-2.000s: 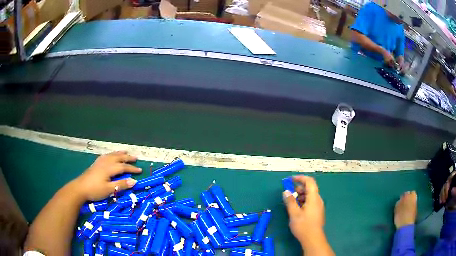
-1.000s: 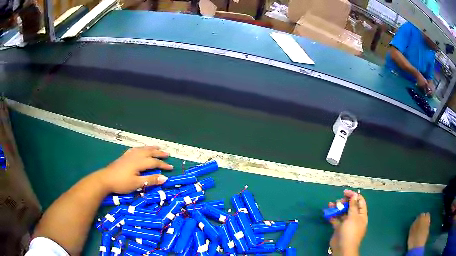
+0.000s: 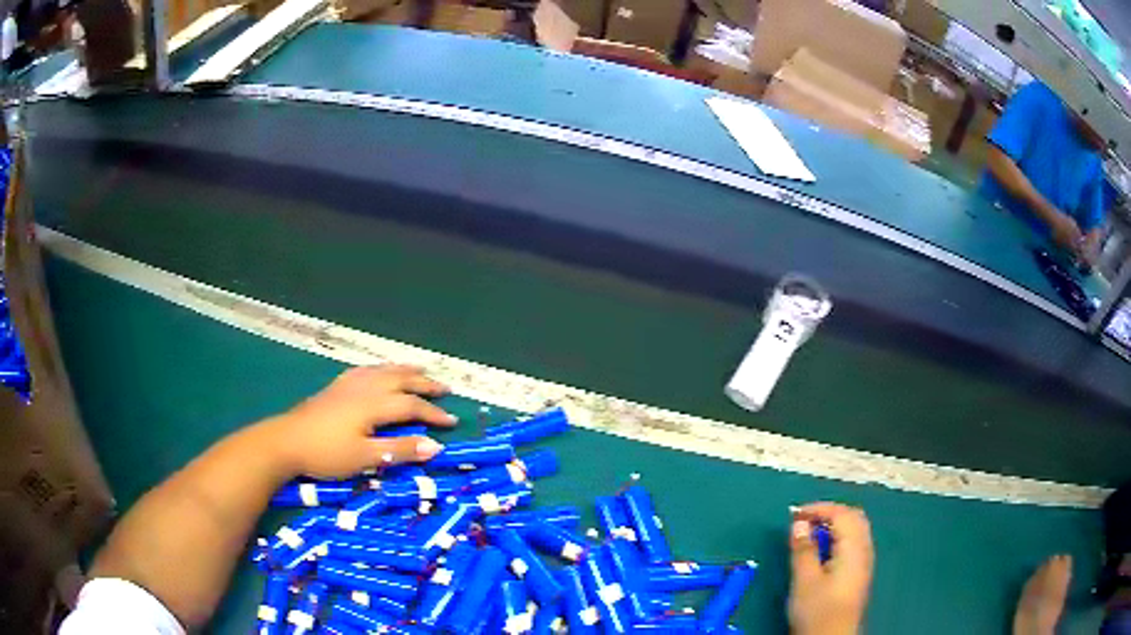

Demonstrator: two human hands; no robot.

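A heap of blue batteries (image 3: pixel 471 564) with small white labels and thin leads lies on the green worktop in front of me. My left hand (image 3: pixel 366 422) rests on the heap's upper left edge, palm down, over a battery; whether it grips it I cannot tell. My right hand (image 3: pixel 831 564) is right of the heap, fingers curled round one blue battery, mostly hidden, with a small pale tip at the fingers. A white fan body (image 3: pixel 759 360) lies on the dark green conveyor, its round head away from me.
A cream edge strip (image 3: pixel 595 409) separates worktop and conveyor (image 3: pixel 496 273). A carton (image 3: pixel 56 459) with blue cells stands at left. A white strip (image 3: pixel 759 137) lies on the far ledge. Another person's hand (image 3: pixel 1044 595) is at lower right; a person in blue (image 3: pixel 1048 161) works beyond.
The view has swung right. The fan body has moved left along the conveyor relative to the edge strip. My right hand has turned the battery, which now shows less. My left hand stays on the heap.
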